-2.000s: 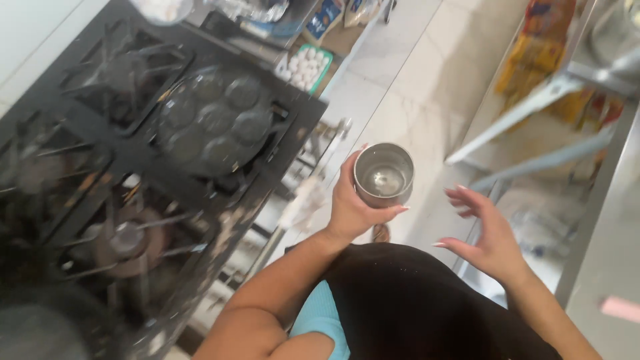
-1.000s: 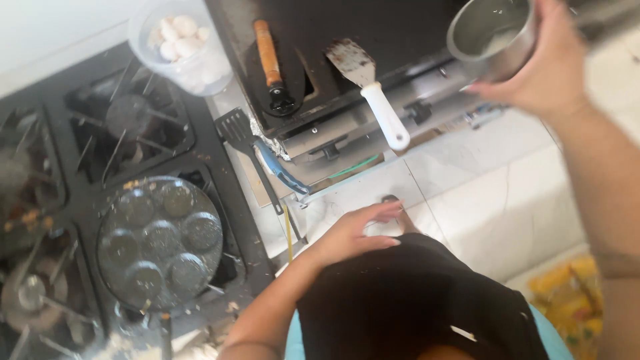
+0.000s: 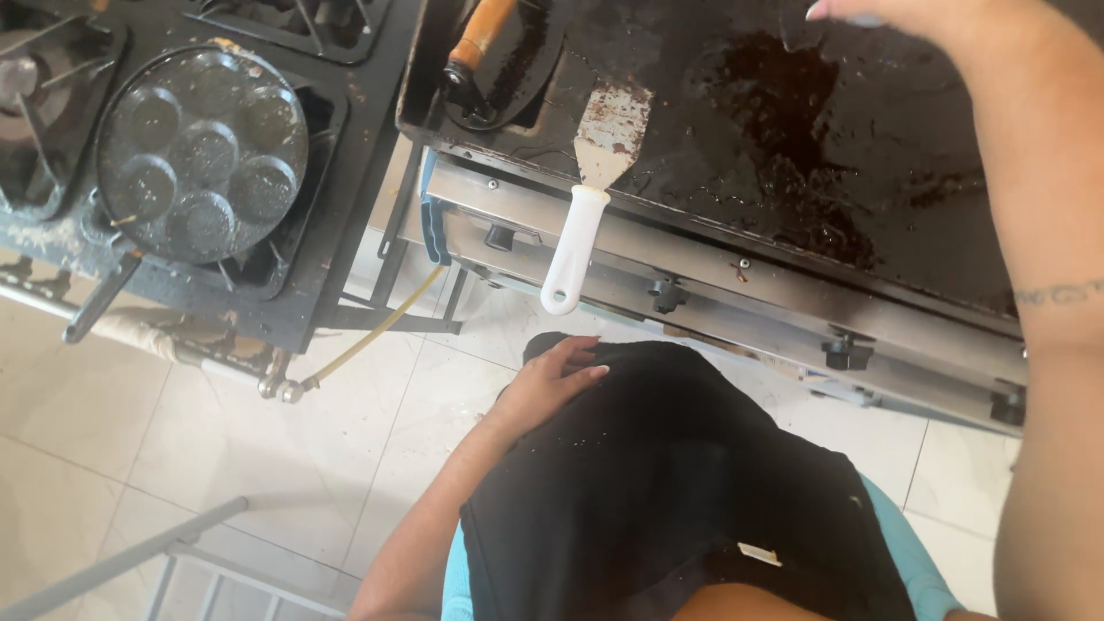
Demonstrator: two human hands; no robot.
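Observation:
My left hand (image 3: pixel 556 379) rests against my black apron, holding nothing, its fingers slightly curled. My right hand (image 3: pixel 897 15) reaches over the dark flat-top griddle (image 3: pixel 906 129) at the top edge; most of it is cut off by the frame, so what it holds cannot be told. Liquid and dark brown residue wet the griddle. A metal spatula (image 3: pixel 595 164) with a white handle lies across the griddle's front edge, its blade crusted with residue. Left of it lies a round black press with a wooden handle (image 3: pixel 483 33).
On the stove (image 3: pixel 259 302) at left sits a round pan with several shallow wells (image 3: pixel 205 155), its handle toward me. Control knobs (image 3: pixel 666 295) line the griddle front. A yellowish hose (image 3: pixel 375 328) spans the gap between appliances. A gray metal rack (image 3: pixel 216 561) stands lower left.
My right hand has moved out over the griddle; the metal cup it held earlier is no longer in view. My left hand stays near the apron. The view has shifted toward the griddle.

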